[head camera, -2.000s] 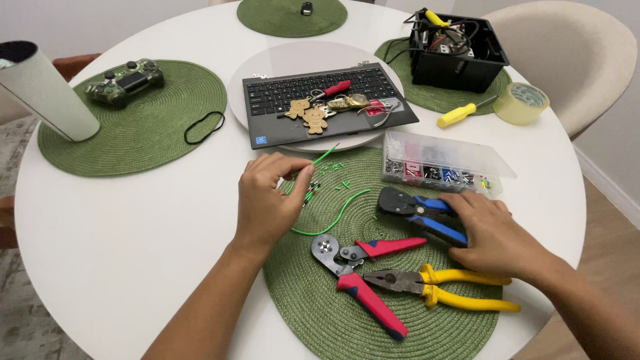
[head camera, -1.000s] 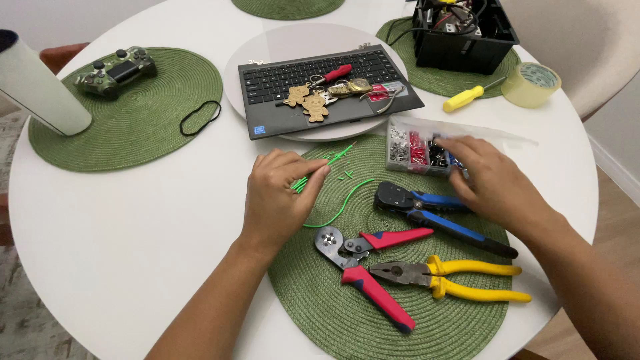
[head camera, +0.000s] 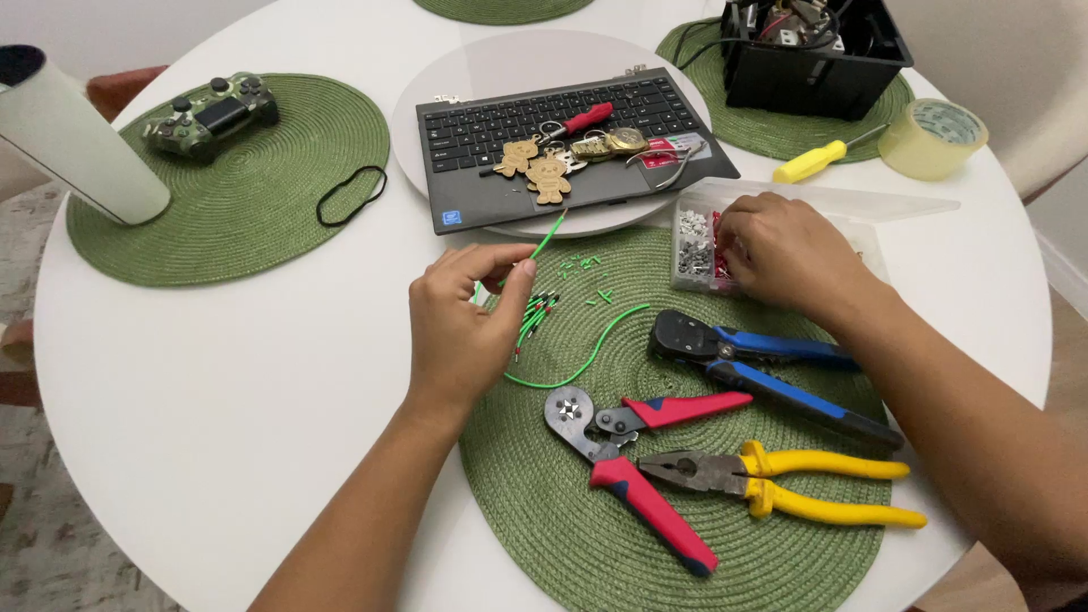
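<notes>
Between thumb and forefinger, my left hand (head camera: 472, 319) pinches a green wire (head camera: 548, 236) whose stripped end points up. My right hand (head camera: 786, 255) reaches into the clear plastic compartment box (head camera: 694, 280) of small ferrules, its fingertips hidden at the red ones (head camera: 721, 265). Short green wires with ferruled ends (head camera: 535, 319) lie beside my left hand, near green insulation scraps (head camera: 580, 265). On the round green placemat (head camera: 527, 527) rest a red-handled ferrule crimper (head camera: 654, 510), blue-handled crimping pliers (head camera: 790, 391) and yellow-handled combination pliers (head camera: 833, 508).
Behind are a laptop keyboard base (head camera: 442, 191) bearing keychains and a watch, a yellow screwdriver (head camera: 812, 161), a tape roll (head camera: 933, 140) and a black box of parts (head camera: 816, 81). At left stand a game controller (head camera: 217, 115), a black elastic loop (head camera: 353, 197) and a pale cylinder (head camera: 81, 140).
My right hand has gone from the blue-handled pliers to the ferrule box. The blue-handled pliers now lie with their handles farther apart. My left hand still holds green wire.
</notes>
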